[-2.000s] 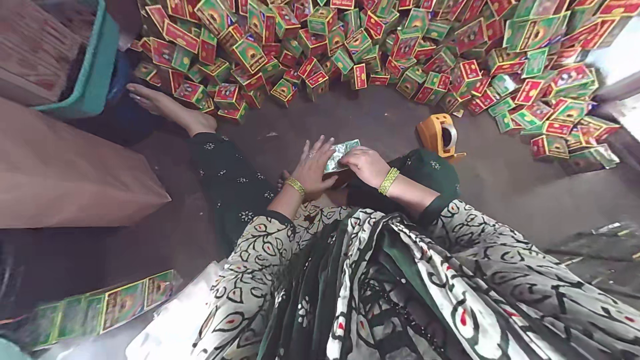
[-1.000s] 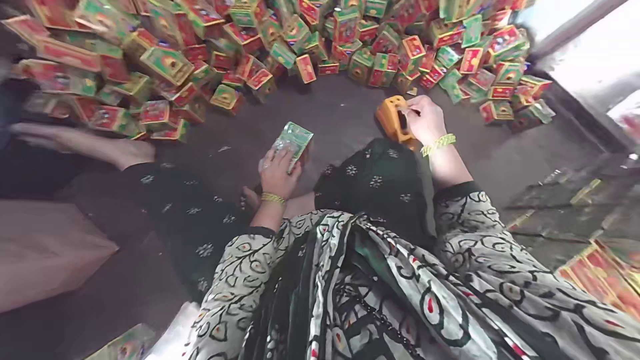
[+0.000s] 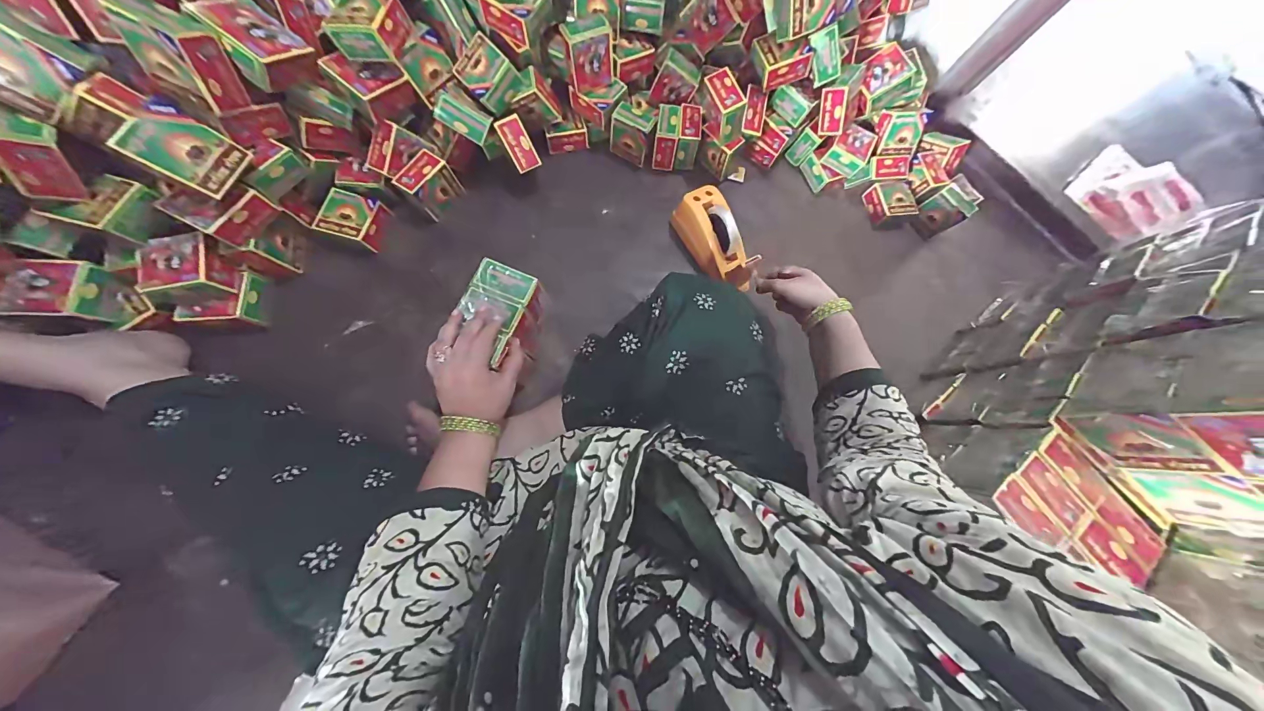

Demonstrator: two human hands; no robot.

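Observation:
Just left of the middle, my left hand point(image 3: 478, 363) rests on a small green and red printed carton point(image 3: 506, 301) that stands on the dark floor, thumb at its right side and fingers on its top. To the right of my bent knee, my right hand point(image 3: 795, 293) is at the cutter end of an orange tape dispenser point(image 3: 703, 235), its fingertips pinched together. They seem to hold the end of the tape, though the clear strip is hard to make out. A roll of tape sits in the dispenser.
A large heap of similar cartons point(image 3: 592, 59) curves across the far side. Packed stacks of cartons, some under clear wrap point(image 3: 1126, 474), stand at the right. A brown cardboard surface point(image 3: 49, 602) is at the lower left, below my outstretched leg. A wall with a dark base edge point(image 3: 1027, 188) bounds the upper right.
My hands were together at a carton two seconds ago; they are now apart. My right hand has gone from the dispenser's top to its cutter end. The view has shifted.

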